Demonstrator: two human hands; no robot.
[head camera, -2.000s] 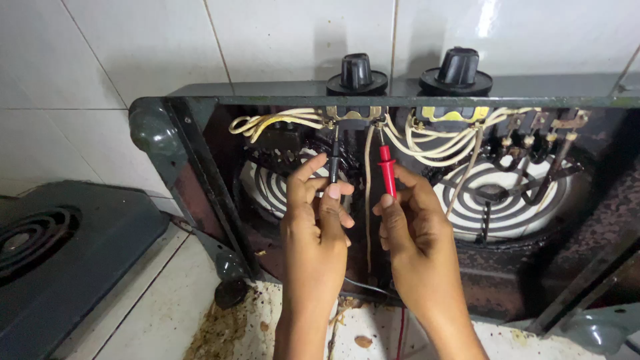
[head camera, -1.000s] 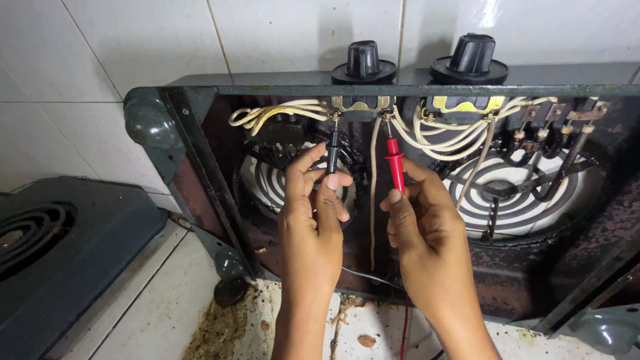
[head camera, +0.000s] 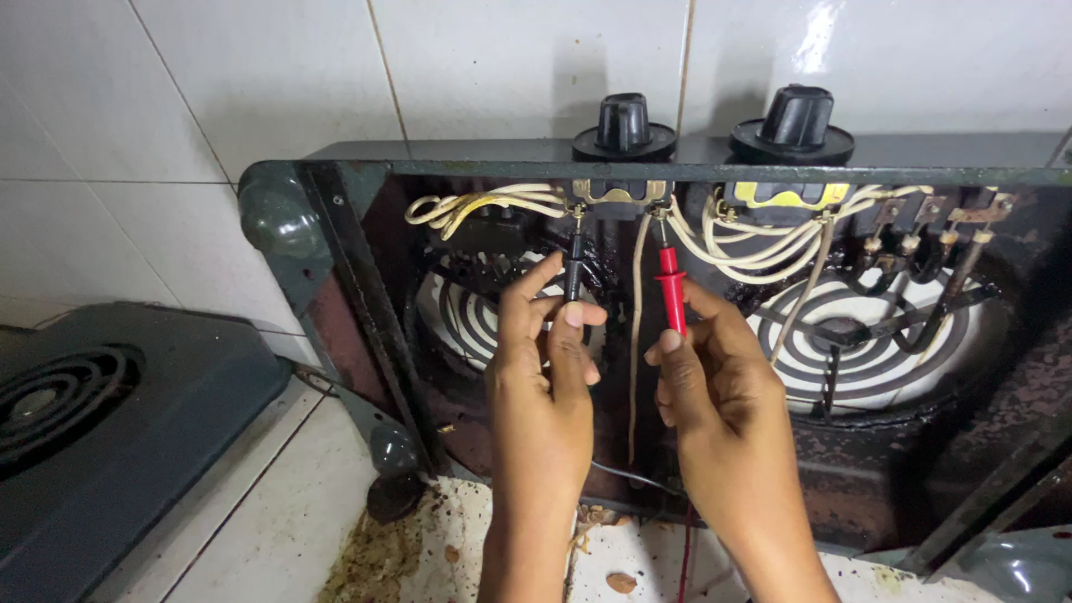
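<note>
My left hand (head camera: 544, 368) holds a black multimeter probe (head camera: 574, 266) upright, its tip at the terminal at the left end of the left rotary switch (head camera: 621, 194). Between the thumb and fingers of my right hand (head camera: 729, 402) is a red multimeter probe (head camera: 672, 293), its metal tip at the terminal on that switch's right end. Whether the tips touch metal is too small to tell. The switch sits under a black knob (head camera: 624, 126) inside the opened underside of an electric hot plate (head camera: 335, 155). Cream wires (head camera: 494, 201) run from its terminals.
A second switch (head camera: 787, 196) with its knob (head camera: 800, 121) is at the right, above a coil element (head camera: 837, 335). Another dark coil hot plate (head camera: 167, 394) lies at the left. The housing leans near a tiled wall (head camera: 519, 67); the tiled counter (head camera: 285, 486) bears stains and debris.
Both hands keep hold of their probes. The red probe's tip stays around the left switch's right terminal, and the black one's around its left terminal. The view has shifted slightly.
</note>
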